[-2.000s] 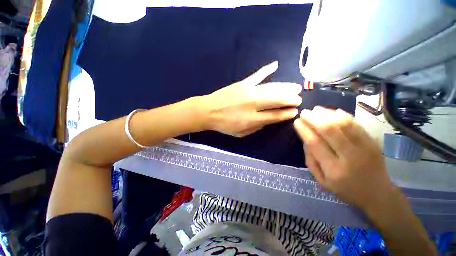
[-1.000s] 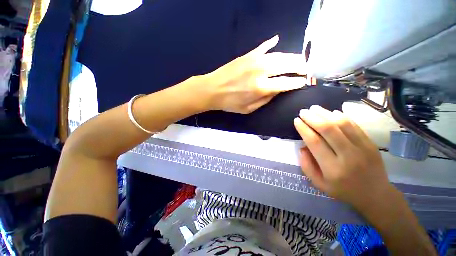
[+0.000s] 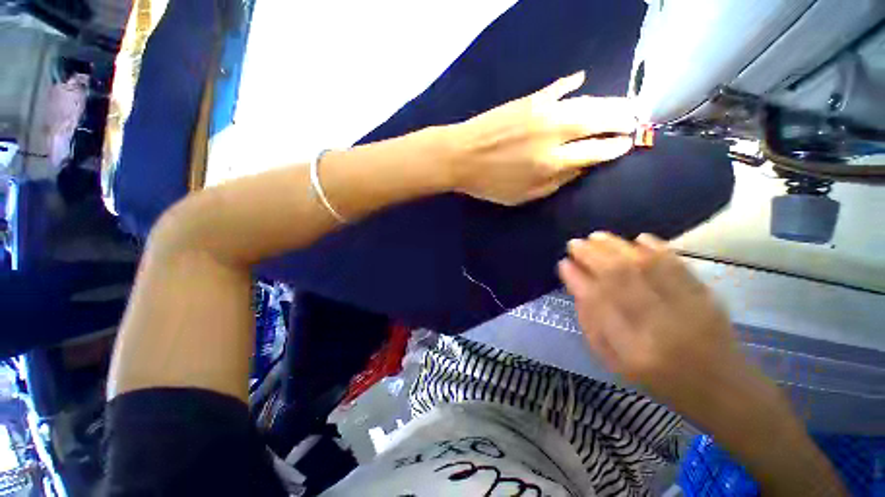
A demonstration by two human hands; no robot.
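A dark navy garment panel (image 3: 388,262) lies under the machine head and over the table's front edge. A pale loose thread (image 3: 480,283) lies on it. My left hand (image 3: 534,146) rests flat on the panel, thumb spread, fingertips beside the red-orange piece (image 3: 644,135) at the presser foot. The needle is not clearly visible. My right hand (image 3: 645,306) is blurred, with bent fingers at the panel's near edge, right of centre; whether it pinches cloth cannot be told.
The white machine head (image 3: 728,49) stands at upper right, with a grey ribbed knob (image 3: 805,215) below it. Navy layers (image 3: 160,116) lie at far left beside a brown edge. The ruler-marked front edge (image 3: 553,313) is partly covered. A blue crate (image 3: 718,471) is at lower right.
The panel has swung round and now covers part of the ruler edge, baring white table at the upper left. Both hands remain near the machine. The view has shifted.
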